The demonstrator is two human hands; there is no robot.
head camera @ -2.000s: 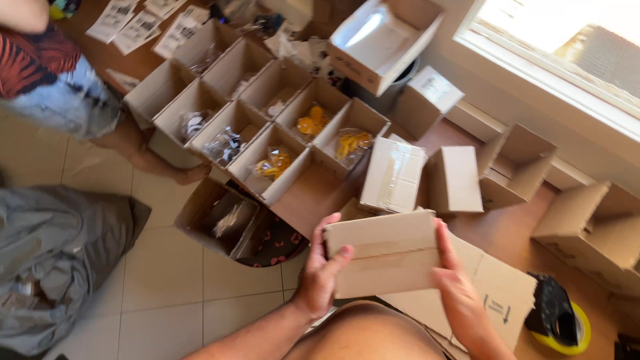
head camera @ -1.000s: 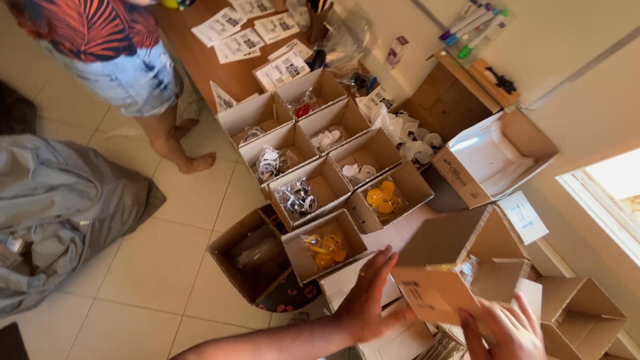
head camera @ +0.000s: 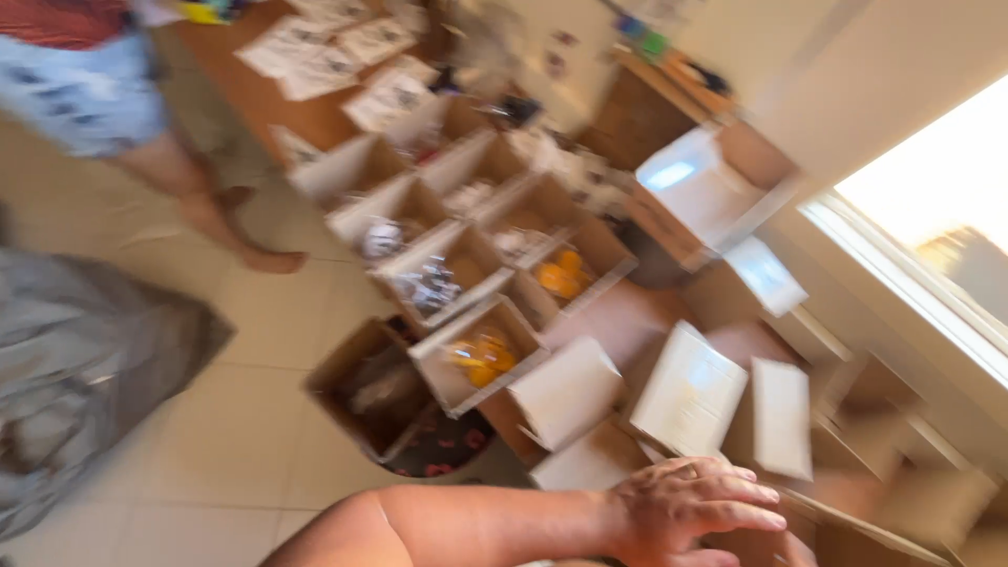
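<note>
My left hand (head camera: 701, 504) is at the bottom right, fingers spread and slightly bent over the near side of an open cardboard box (head camera: 858, 524); blur hides whether it grips anything. Of my right hand (head camera: 795, 550) only a bit of a finger shows at the bottom edge, below the left fingertips. Beyond the hands lie a closed carton with shiny tape (head camera: 691, 390) and a narrow pale box (head camera: 781, 417). Farther left, joined open boxes hold small bagged items; one box (head camera: 480, 354) contains orange pieces in clear plastic.
Another person (head camera: 87, 87) stands barefoot at the upper left. Printed sheets (head camera: 315, 59) lie on the wooden table. A grey fabric bag (head camera: 87, 378) rests on the tiled floor. An open carton (head camera: 354, 386) sits below the table edge. A tilted box (head camera: 709, 185) stands near the window.
The small box between my hands one second ago no longer shows there. My left hand has moved right, over an open box. The view has shifted.
</note>
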